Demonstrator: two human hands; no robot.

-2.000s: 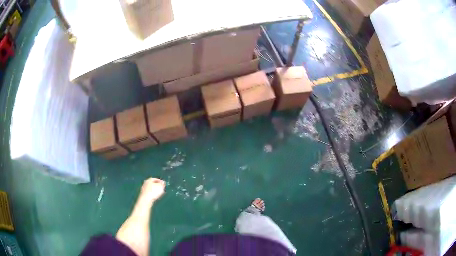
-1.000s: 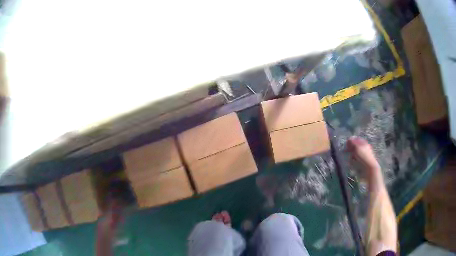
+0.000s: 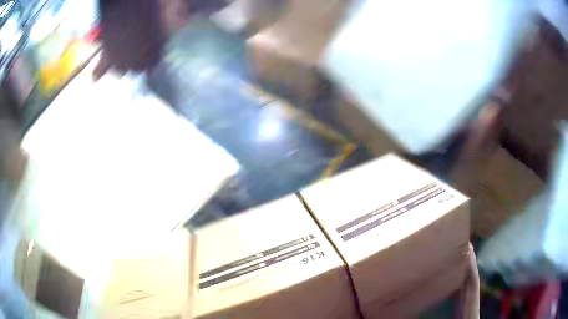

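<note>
A row of three brown cartons fills the lower middle, close to me: a right carton (image 3: 405,249), a middle carton (image 3: 261,274) and a paler left carton (image 3: 140,286). Dark printed bands and "K16" show on the right and middle ones. Dark gaps part them. My right hand (image 3: 474,280) shows as a thin strip against the right end of the row, pressed on it; its fingers are mostly hidden. My left hand is not in view. Whatever is at the row's left end is washed out by glare.
The white-topped table (image 3: 124,149) is at the left, overexposed. A white wrapped bundle (image 3: 423,68) stands upper right beside brown boxes. Yellow lines cross the green floor. A red item (image 3: 535,300) is lower right. A dark blurred shape (image 3: 131,31), perhaps a person, is upper left.
The view has swung to the right and blurred. The cartons, seen on the floor before, now show as a raised row close to me, with my right hand against its end.
</note>
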